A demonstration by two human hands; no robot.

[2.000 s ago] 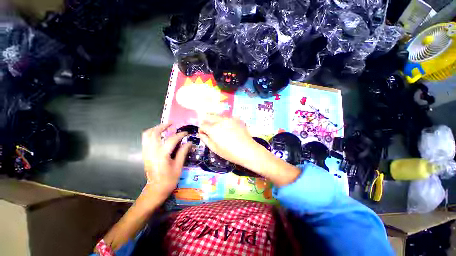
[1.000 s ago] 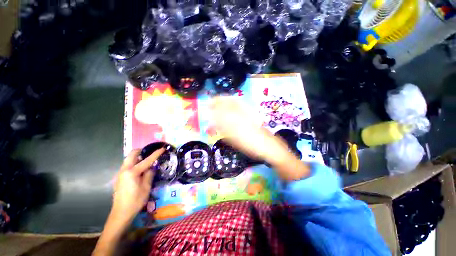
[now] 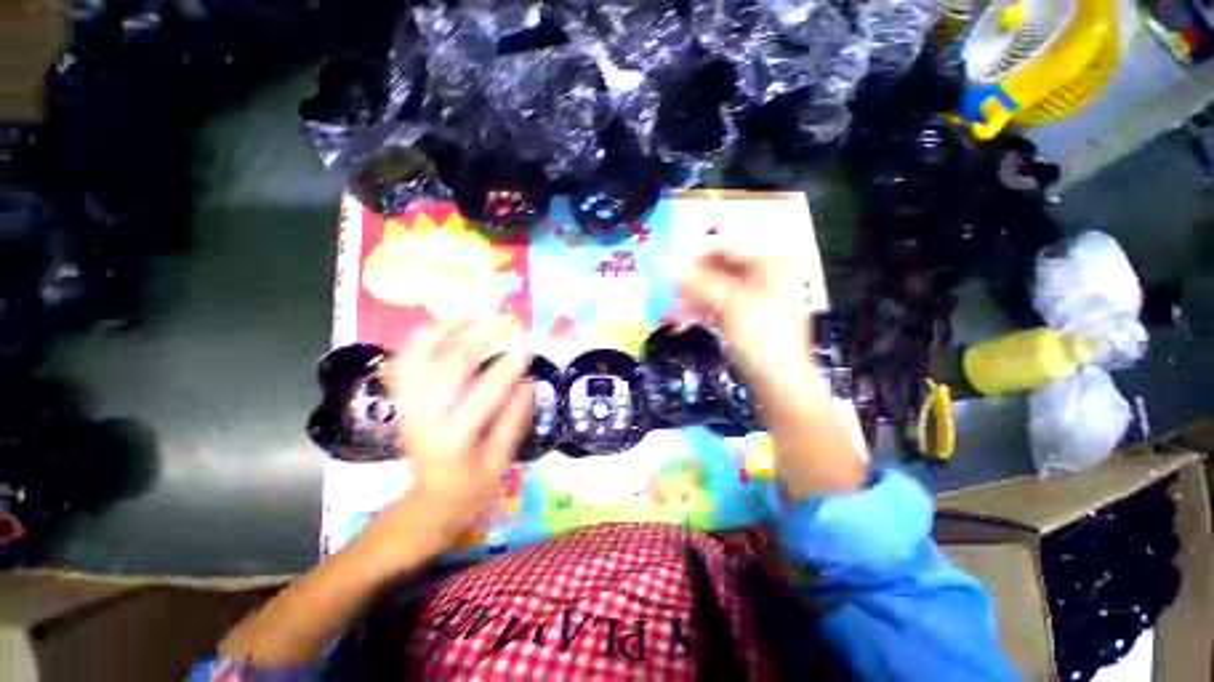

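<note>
Several glossy black round housings (image 3: 601,404) stand in a row across the printed mat (image 3: 439,287). The leftmost housing (image 3: 354,402) lies at the mat's left edge. My left hand (image 3: 459,400) is over the row, blurred, with fingers spread, partly covering a housing between the leftmost and the middle one. Whether it touches or holds anything cannot be told. My right hand (image 3: 732,291) is raised over the mat's right part, behind the row, with fingers bent and blurred. Anything at its fingertips is too blurred to see.
Bagged black housings (image 3: 573,93) are heaped behind the mat. A yellow squeeze bottle (image 3: 1018,361), white plastic bags (image 3: 1085,300) and yellow-handled pliers (image 3: 936,420) lie at the right. Dark parts lie beside the mat. A yellow fan (image 3: 1045,67) stands far right, an open carton (image 3: 992,513) at lower right.
The view has shifted left since two seconds ago. My left hand has moved right from the leftmost housing along the row. My right hand has moved right. The housings now sit less evenly in the row.
</note>
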